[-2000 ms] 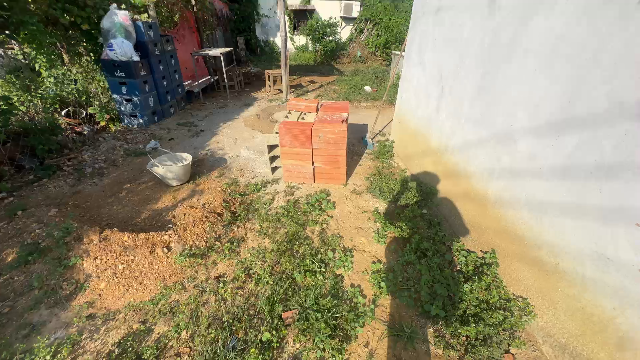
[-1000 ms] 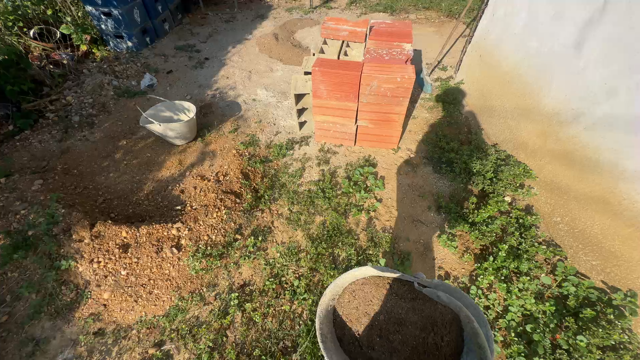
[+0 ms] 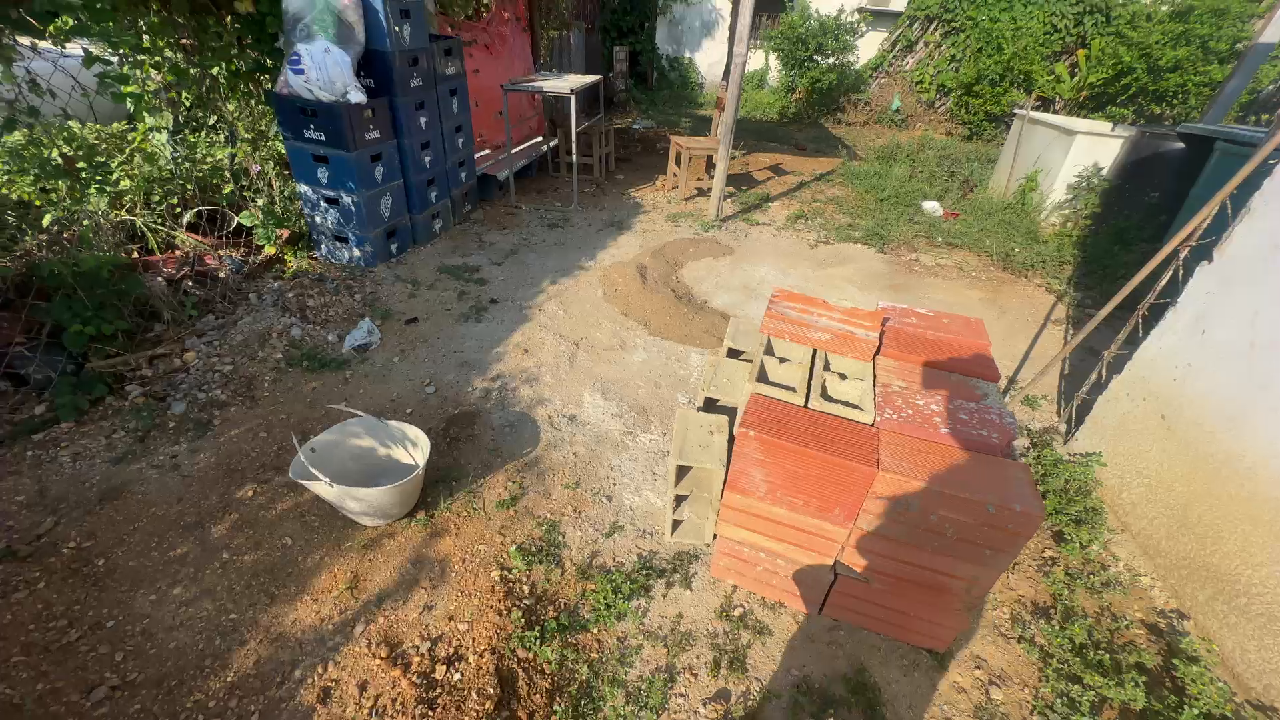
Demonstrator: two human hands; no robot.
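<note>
Neither my left hand nor my right hand shows in the head view, so what they hold is hidden. A stack of red clay blocks [image 3: 800, 460] stands right of centre, with my shadow falling across it. Grey concrete blocks [image 3: 697, 475] lean or lie against its left side, and more are set among the red ones on top. On the dirt at the left is a pale bucket [image 3: 362, 475] with a thin handle; its visible inside holds no material. Behind the stack, a curved ridge of sand [image 3: 665, 290] lies on the ground.
Blue plastic crates [image 3: 350, 207] are stacked at the back left, near a small metal-legged table [image 3: 553, 85]. A wooden post [image 3: 733, 110] rises behind the sand. Along the right run a pale wall [image 3: 1190, 440] and a leaning pole [image 3: 1150, 275]. Gravelly soil [image 3: 400, 640] lies in front.
The view has moved nearer to the block stack and the pale bucket. The container of dark sand or soil low in the view one second ago is out of sight.
</note>
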